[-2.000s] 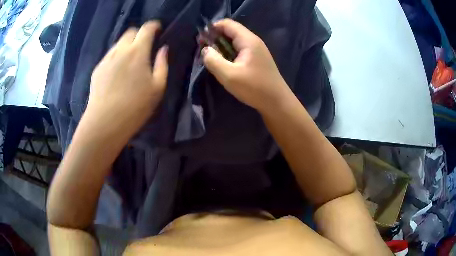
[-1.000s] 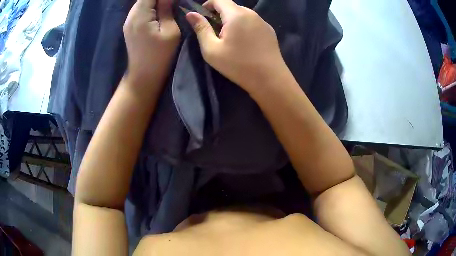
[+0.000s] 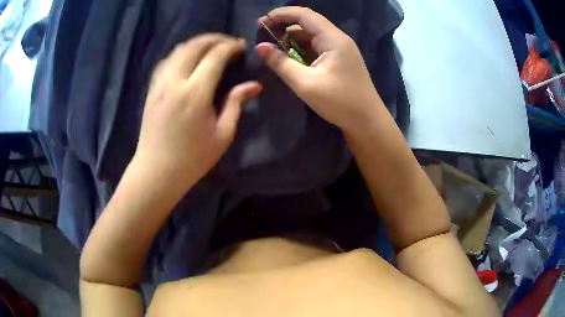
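Observation:
A dark grey-blue suit jacket (image 3: pixel 272 145) covers the table's middle and hangs over its front edge towards my lap. My left hand (image 3: pixel 195 93) is over the jacket, slightly blurred, with thumb and fingers apart and nothing visible between them. My right hand (image 3: pixel 319 65) is just to its right and holds small thread snips (image 3: pixel 293 52) with a green part showing. The thin metal blades point up and left between thumb and forefinger. No thread can be made out.
The white table (image 3: pixel 461 80) shows at the right, with its front edge ending there. Below it are an open cardboard box (image 3: pixel 464 207) and plastic scraps (image 3: pixel 520 235). A red-orange bag (image 3: pixel 535 68) is at the far right. A dark rack (image 3: pixel 28 192) stands at the lower left.
My left hand has moved down and opened away from the cloth. My right hand has moved right and slightly down with the snips. The raised fold of cloth between my forearms now lies flatter.

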